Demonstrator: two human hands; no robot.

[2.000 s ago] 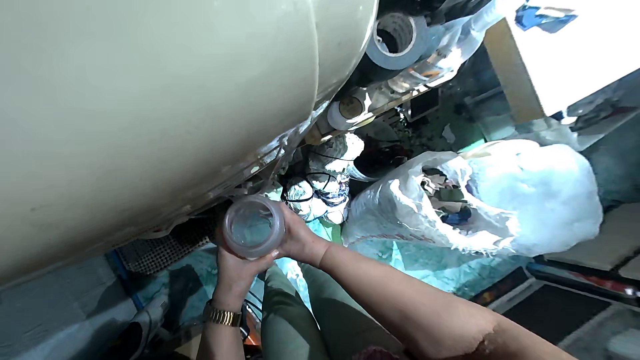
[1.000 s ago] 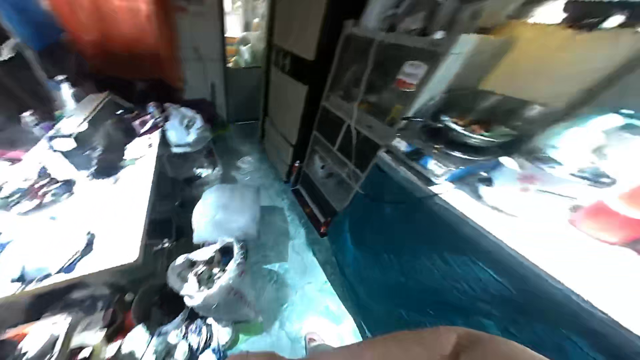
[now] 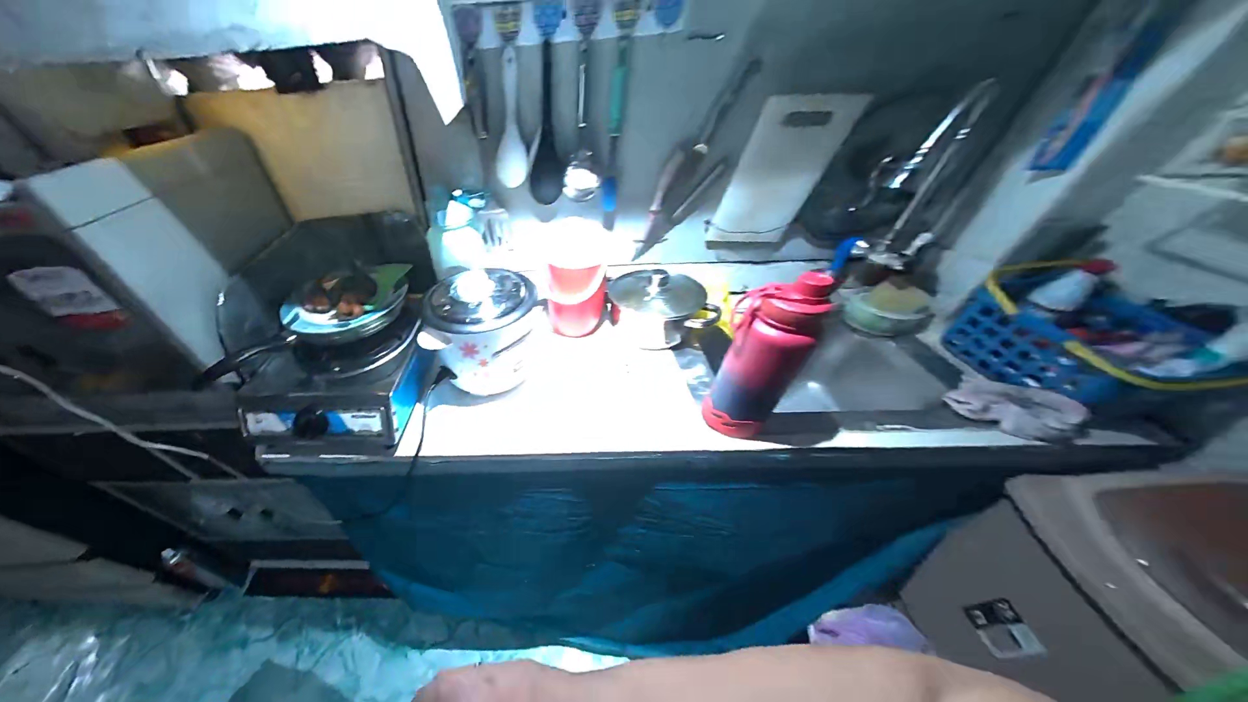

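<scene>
Along the bottom edge, my right forearm reaches in from the right, and only part of my right hand (image 3: 478,682) shows. Its fingers and anything in them are cut off. My left hand is out of frame. On the counter (image 3: 585,419) beyond stands a large red and dark blue flask (image 3: 765,356), close to the front edge by the sink (image 3: 868,375). Left of it are a lidded metal pot (image 3: 659,310), a red container (image 3: 576,292) and a white rice cooker (image 3: 480,336) with a flower pattern. A gas stove (image 3: 317,414) carries a pan and a plate of food (image 3: 341,300).
Ladles and spatulas (image 3: 546,127) hang on the wall near a white cutting board (image 3: 788,166). A blue basket (image 3: 1033,336) and a cloth (image 3: 1019,408) lie right of the sink. Below hangs a teal curtain (image 3: 624,556); a brown appliance (image 3: 1043,585) stands at lower right.
The view has swung far, from the floor and white bag to the kitchen counter. Two seconds ago both my hands held a clear round container; it is not visible now.
</scene>
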